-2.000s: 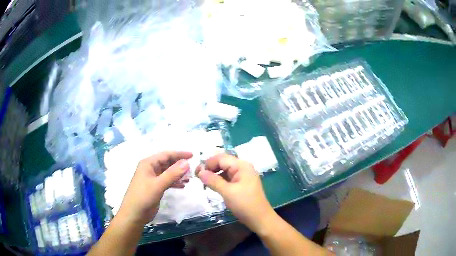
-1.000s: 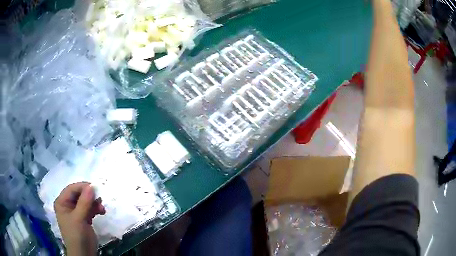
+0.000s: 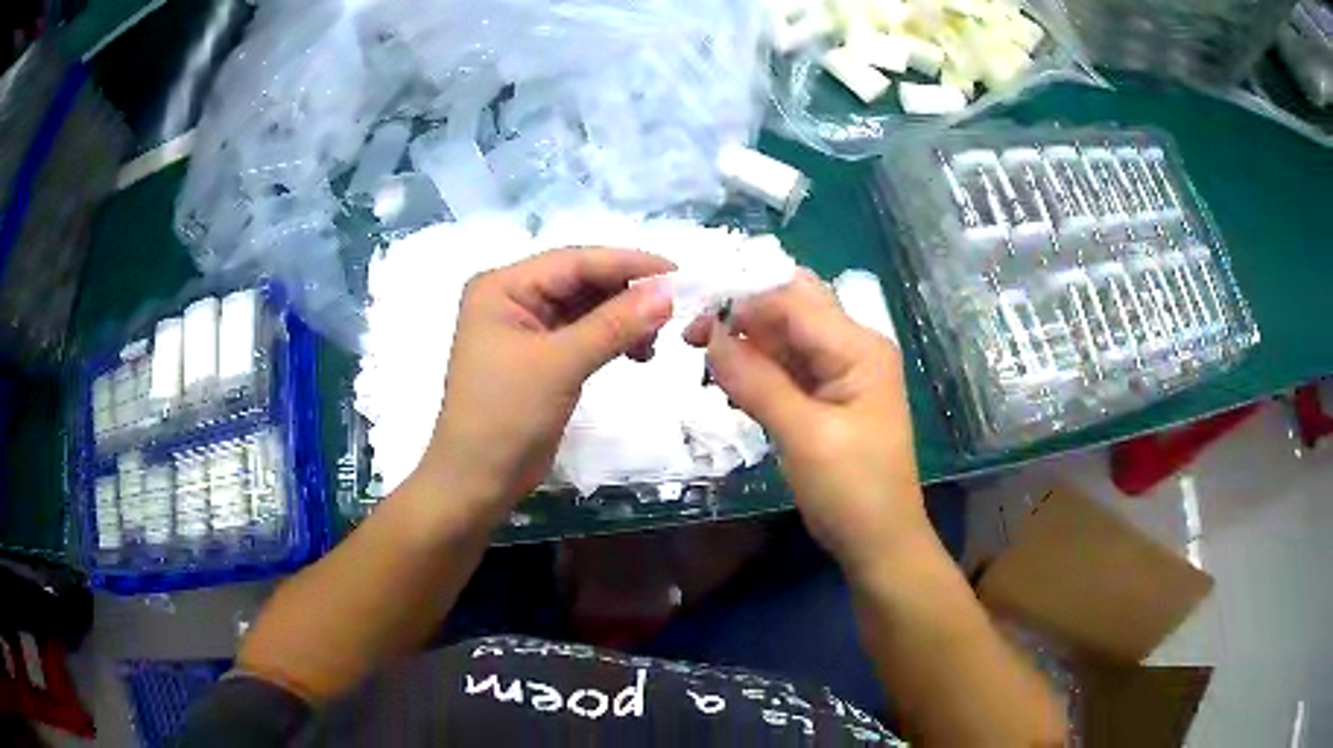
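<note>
My left hand (image 3: 548, 344) and my right hand (image 3: 819, 373) meet over the heap of small white parts (image 3: 599, 424). My left thumb and fingertips pinch a small white part (image 3: 655, 292). My right thumb and fingers close on a slim piece with a dark spot (image 3: 722, 311), close to the left fingertips; the fingers hide most of it. A pale shape above the right fingers is too bright to tell from the heap. The heap covers the centre tray, whose clear front edge (image 3: 643, 504) shows.
A blue tray (image 3: 312, 439) with white bodies is at left. The inner-unit tray (image 3: 914, 278) is at right. Behind lie a large clear bag (image 3: 263, 176) and a bag of cream parts (image 3: 1001, 62). A white body (image 3: 763, 178) lies behind the heap. A cardboard carton (image 3: 1096, 577) is on the floor.
The view has swung back left. My right arm, stretched far right one second ago, is back with its hand beside my left hand, now holding a slim piece.
</note>
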